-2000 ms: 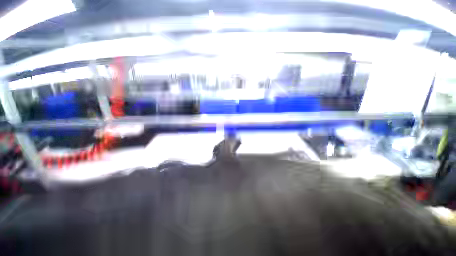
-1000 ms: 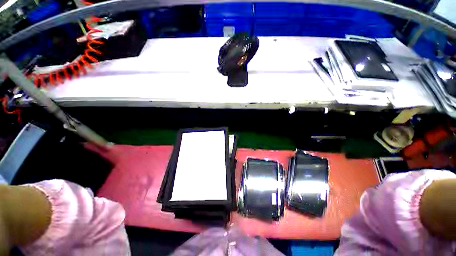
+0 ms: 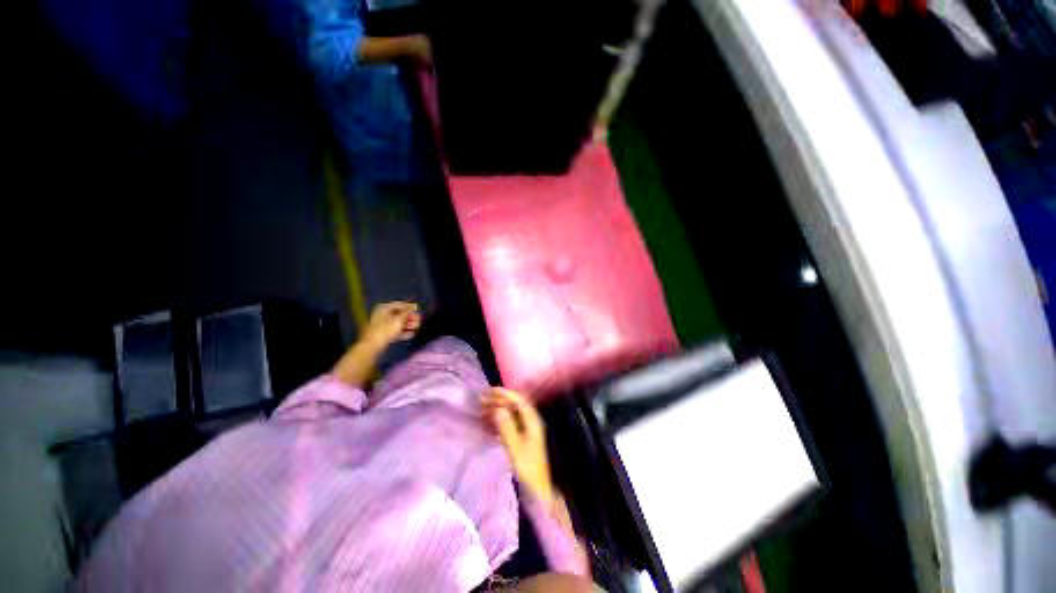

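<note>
A white sheet lies on a black-edged stack at the lower right, on the red-pink bench top. A blurred grey, glossy edge shows beside the stack. My left hand is in front of my body, left of the bench edge, with its fingers curled in and nothing visible in it. My right hand is by the bench edge, left of the stack. It is blurred, loosely bent, with fingers somewhat apart and nothing visible in it.
A large black block stands at the bench's far end. Beside it is a person's blue sleeve and hand. Two dark grey panels stand among black crates at left. A yellow line crosses the floor. A white shelf curves along the right.
The view has swung left and down, so the bench now runs upward. Both hands have come into view. The two glossy stacks seen earlier right of the white sheet are out of view.
</note>
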